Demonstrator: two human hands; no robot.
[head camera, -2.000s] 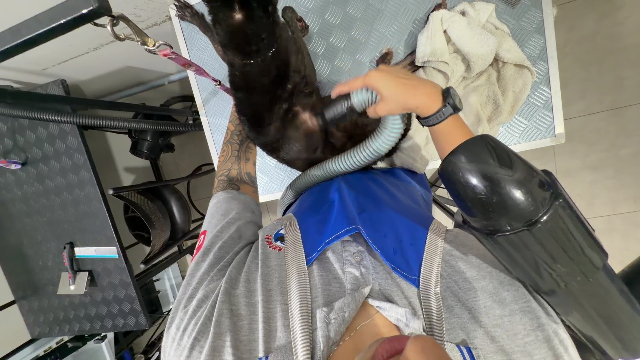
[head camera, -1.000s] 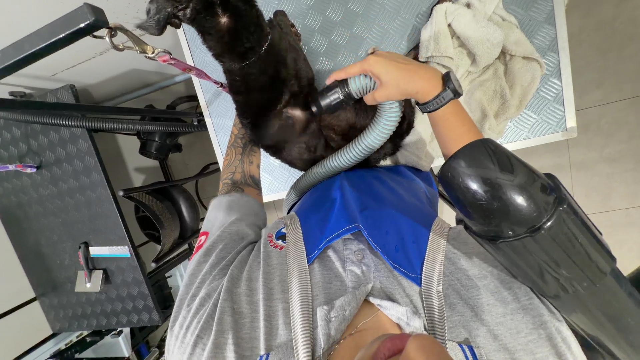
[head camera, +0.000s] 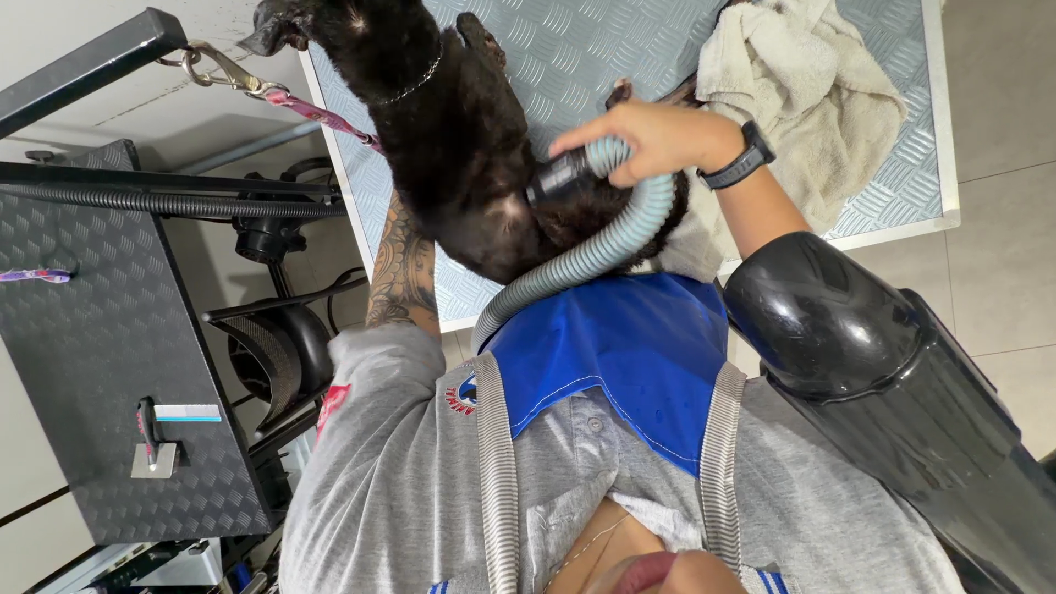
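A black short-coated dog (head camera: 462, 140) is on the grooming table (head camera: 569, 49), with a thin chain round its neck. My right hand (head camera: 652, 144), a dark watch on its wrist, grips a ribbed grey-blue hose (head camera: 577, 260) near its black nozzle (head camera: 561, 177). The nozzle points at the dog's body, very near or touching the coat. My tattooed left forearm (head camera: 403, 272) reaches to the dog's near side, and the hand itself is hidden behind the dog. A pink tether (head camera: 322, 115) runs from a metal clip (head camera: 219, 74) to behind the dog.
A cream towel (head camera: 792, 107) lies crumpled at the table's right. The black grooming arm (head camera: 91, 66) juts in at upper left. A slicker brush (head camera: 153, 450) and a comb (head camera: 188, 412) rest on another dark table (head camera: 91, 330). A large black plastic housing (head camera: 866, 355) is beside my right arm.
The dog's head end has shifted at the top left. My right hand keeps its grip on the hose, and the nozzle has moved slightly along the dog's body.
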